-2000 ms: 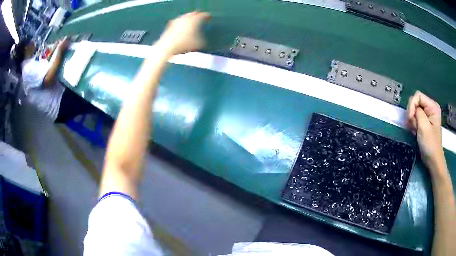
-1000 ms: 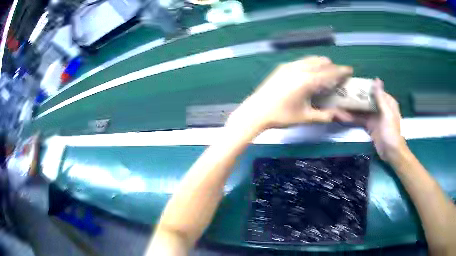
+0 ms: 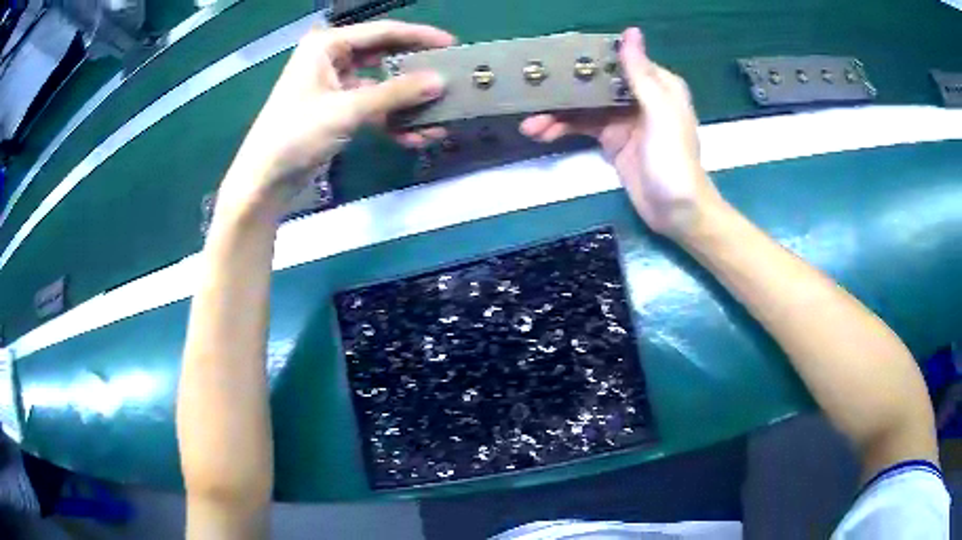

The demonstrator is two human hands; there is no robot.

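Observation:
A flat grey block (image 3: pixel 514 79) with round brass-coloured posts in a row is held up above the belt, its post side facing me. My left hand (image 3: pixel 343 100) grips its left end, with thumb on the front face. My right hand (image 3: pixel 646 132) holds its right end, with fingers beneath the lower edge. The left hand's fingers partly cover the block's left end. A black square tray (image 3: pixel 494 364) full of small shiny black rings lies below on the near green bench.
Another grey block (image 3: pixel 805 79) lies on the green belt (image 3: pixel 717 26) at the right. A block (image 3: pixel 306 194) lies partly behind my left wrist; another lies behind the held block. A white strip (image 3: pixel 422 211) separates belt and bench. A dark stack (image 3: pixel 369 8) is at the top.
The view has turned, so the tray appears further left. Both hands still hold the grey block, now seen clearly with its posts facing me. Two seconds ago the hands were apart.

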